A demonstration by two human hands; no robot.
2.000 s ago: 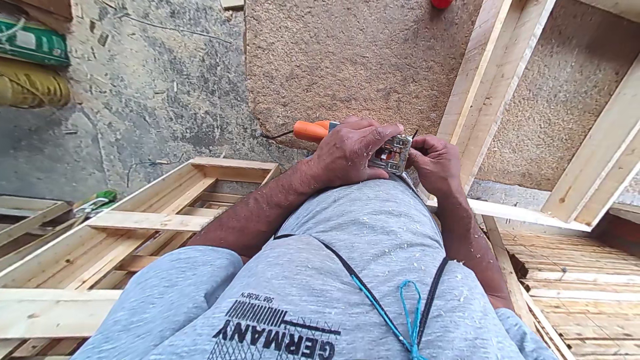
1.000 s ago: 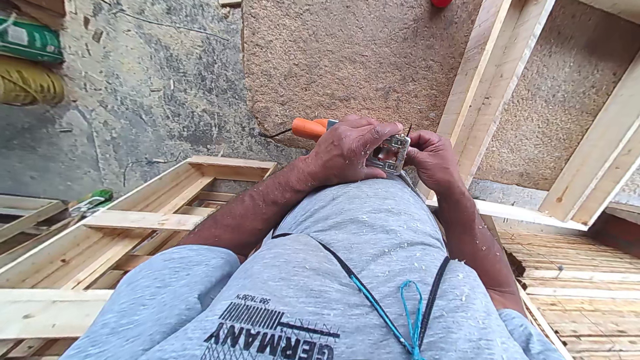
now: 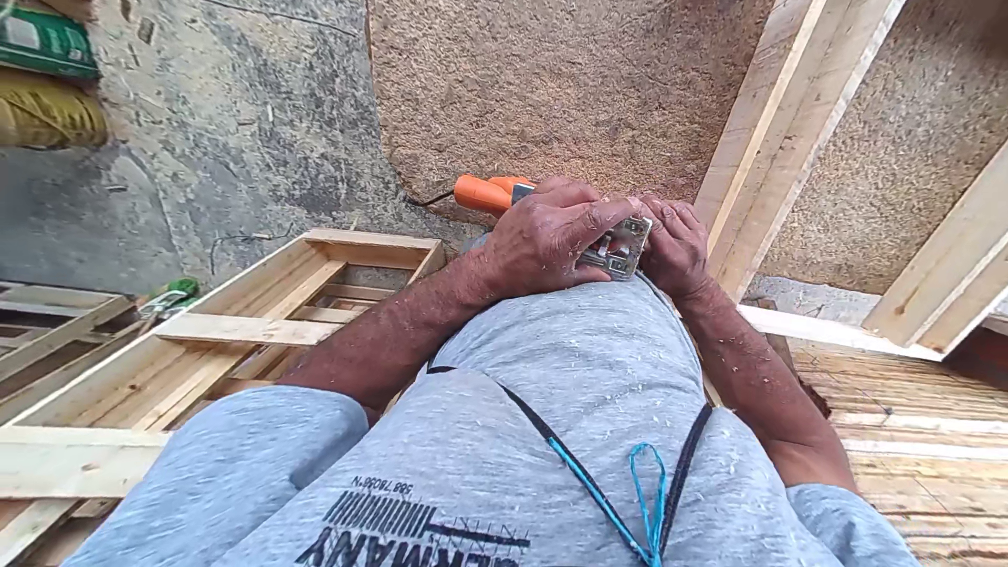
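An orange corded power tool (image 3: 482,194), which looks like a jigsaw, lies on its side across the front of my body. My left hand (image 3: 547,228) is wrapped around its body, thumb near the metal base plate (image 3: 620,250), whose underside faces the camera. Close against the plate's right edge, my right hand (image 3: 676,246) has its fingers curled and bunched. Whether those fingers pinch a small part is hidden. The blade area is mostly covered by the fingers. Wood chips cling to both forearms and the grey shirt (image 3: 583,339).
A wooden frame (image 3: 250,329) stands at left, with more slatted frames beyond. Long timber beams (image 3: 787,142) cross the right side over sawdust-covered ground (image 3: 543,87). Stacked boards (image 3: 906,441) lie at lower right. Green (image 3: 49,39) and yellow (image 3: 47,110) sacks sit at upper left.
My right hand has come in closer to the base plate. A thin dark piece that stuck up between the hands in the earlier frames is no longer visible. My left hand keeps its hold.
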